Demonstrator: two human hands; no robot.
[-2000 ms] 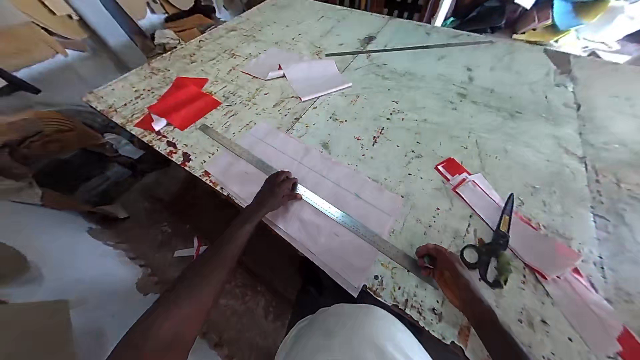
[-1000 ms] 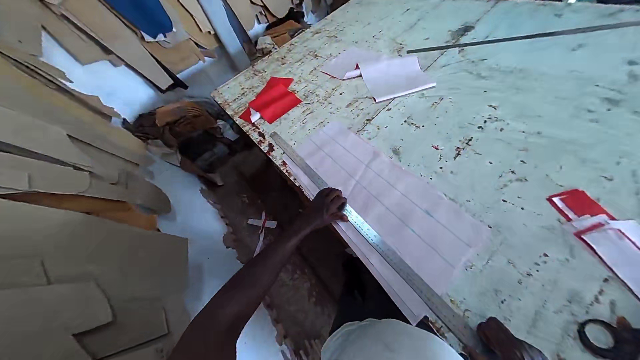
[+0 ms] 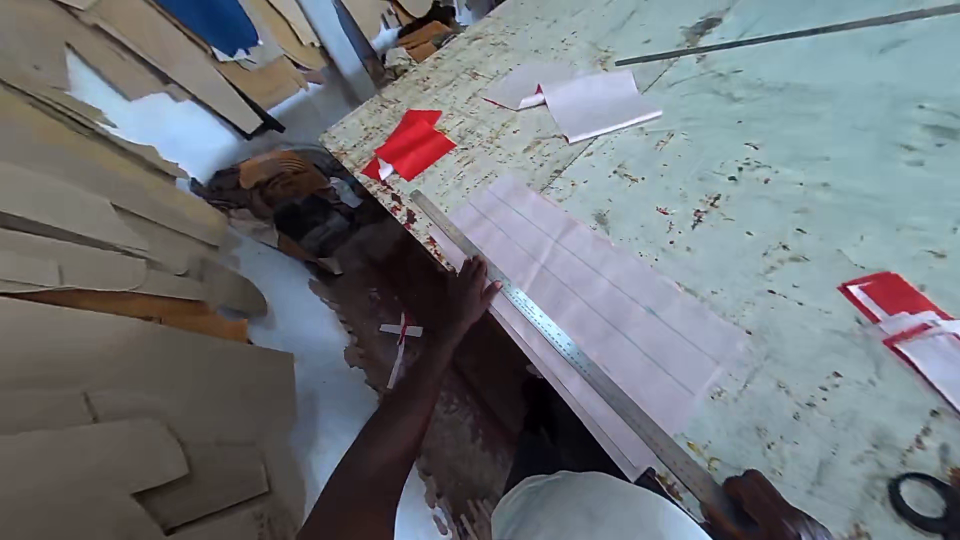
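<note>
A long steel ruler (image 3: 559,339) lies diagonally across a pale pink sheet (image 3: 600,300) near the table edge. Several thin parallel lines run along the sheet beyond the ruler. My left hand (image 3: 472,289) presses on the ruler's upper part at the table's edge, fingers spread. At the ruler's lower end, my right hand (image 3: 761,502) rests with bent fingers; its grip is partly cut off by the frame's bottom. The black handle loop of the scissors (image 3: 921,499) shows at the lower right, apart from that hand.
On the worn painted table (image 3: 810,187) lie red pieces (image 3: 420,144), folded pale pieces (image 3: 596,105), a stack of red and white pieces (image 3: 904,300) and a thin dark metal strip (image 3: 780,37). Cardboard patterns (image 3: 135,435) stand at the left; scraps (image 3: 292,202) lie below.
The ruler has shifted across the sheet toward the near table edge, both hands moving with it; more drawn lines show beyond it. The view has swung left.
</note>
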